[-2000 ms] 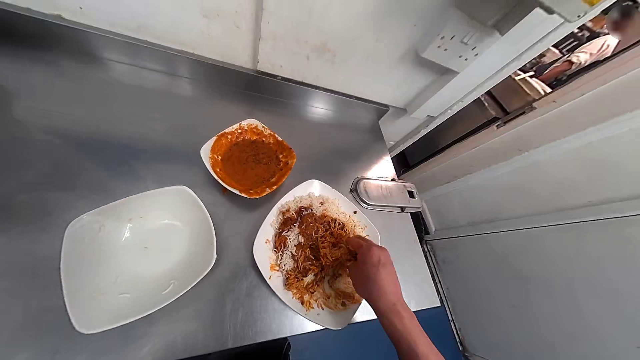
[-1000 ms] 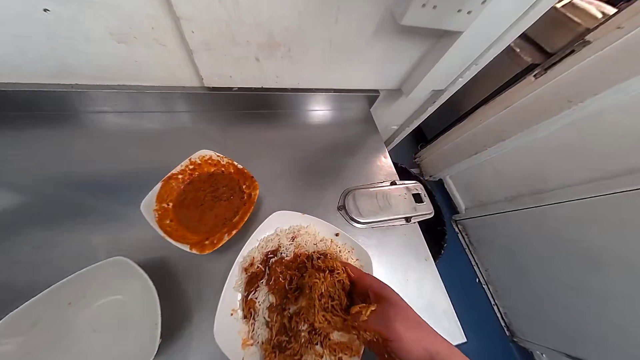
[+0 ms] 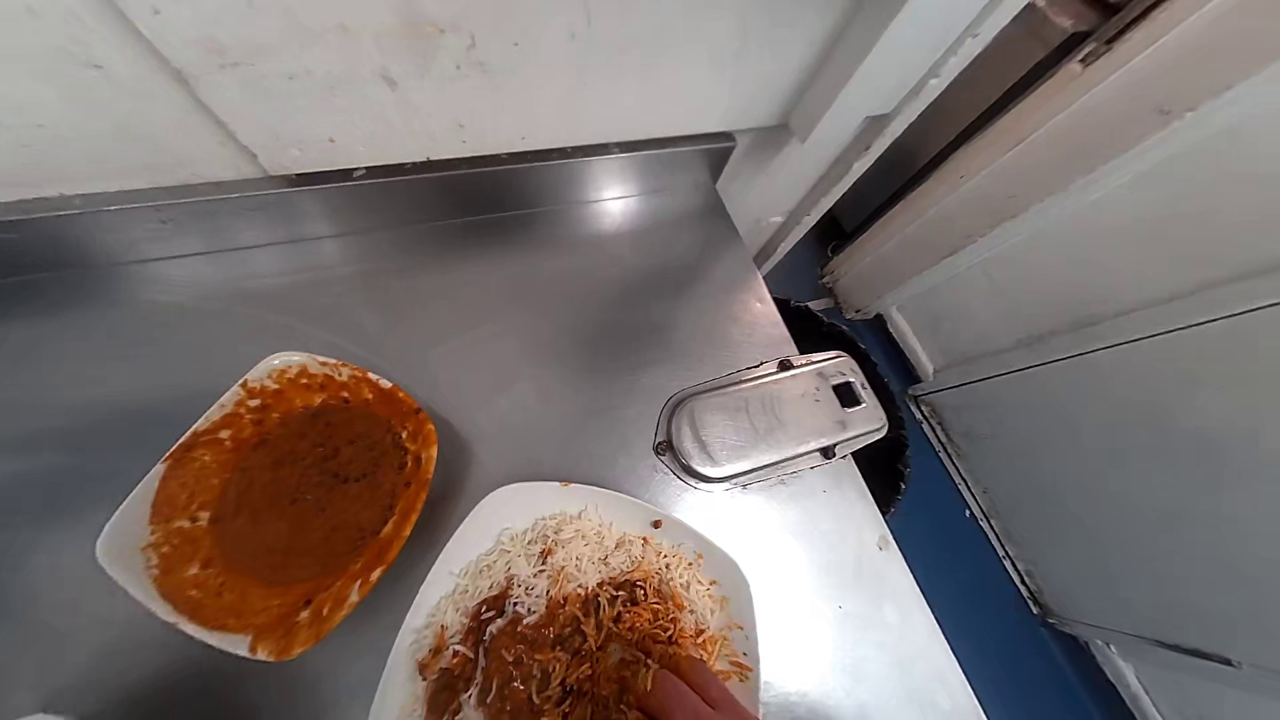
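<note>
A white plate (image 3: 735, 585) of white rice (image 3: 560, 555) with brown-orange sauce (image 3: 515, 655) over part of it stands at the lower middle. My right hand (image 3: 695, 690) comes in from the bottom edge, its fingertips in the sauced rice; whether they pinch any grains is hidden. Left of the plate is a white dish (image 3: 125, 545) of orange-brown sauce (image 3: 310, 495), its inner walls smeared with it. My left hand is out of view.
A metal fitting (image 3: 765, 420) lies on the steel counter (image 3: 560, 330) at its right edge. Behind runs a raised steel lip against a stained white wall (image 3: 500, 80). Blue floor (image 3: 960, 560) and a grey panel (image 3: 1130, 470) are at the right.
My right hand is lower in the rice, nearer the bottom edge of the view. The view has shifted closer, and the empty white dish at left has almost left it.
</note>
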